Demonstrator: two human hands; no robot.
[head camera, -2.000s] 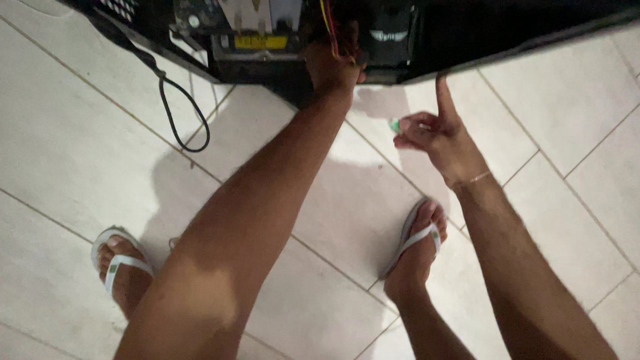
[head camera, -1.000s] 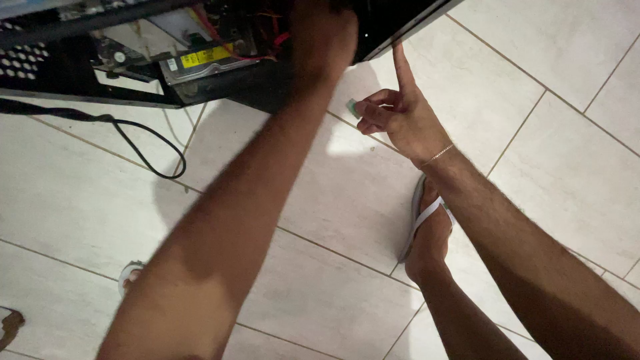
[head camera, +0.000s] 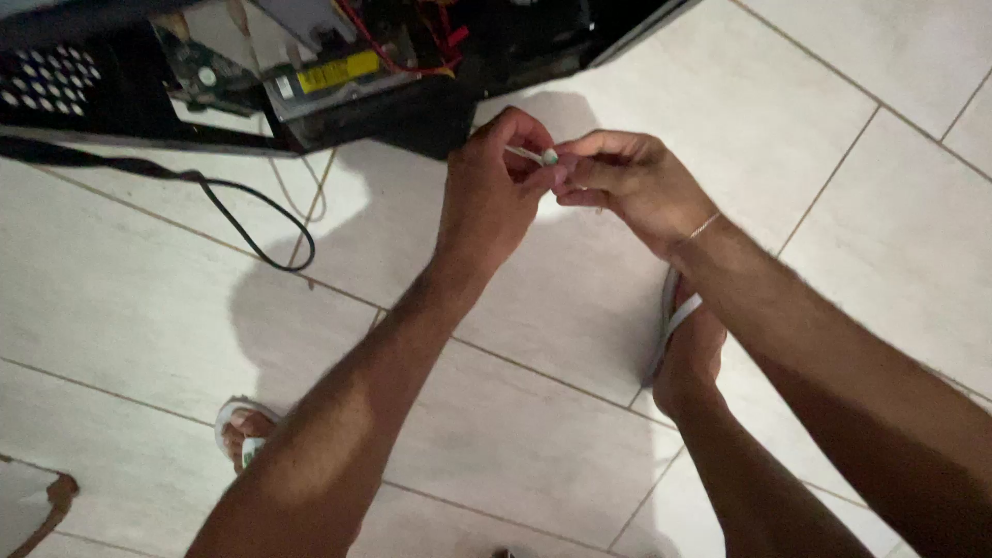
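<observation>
My left hand (head camera: 492, 190) and my right hand (head camera: 620, 174) meet fingertip to fingertip over the tiled floor. Between them is a small white and green piece (head camera: 549, 157) with a thin white stem (head camera: 523, 153); it looks like a cotton swab, though the fingers cover part of it. The left fingers pinch the stem, and the right fingertips touch the coloured end. Just beyond my hands lies an open black computer case (head camera: 411, 124), with a metal drive bearing a yellow label (head camera: 337, 72) and red wires (head camera: 418, 70) inside.
A dark cable (head camera: 240, 186) loops from the case onto the tiles (head camera: 542, 310) at the left. My feet in white flip-flops stand below, one by the right forearm (head camera: 682, 333), the other partly behind the left arm (head camera: 244, 434). A brown curved edge (head camera: 58, 500) shows at lower left.
My left hand has come out of the computer case and joined my right hand. The right index finger, stretched toward the case edge before, is now bent in to the small piece.
</observation>
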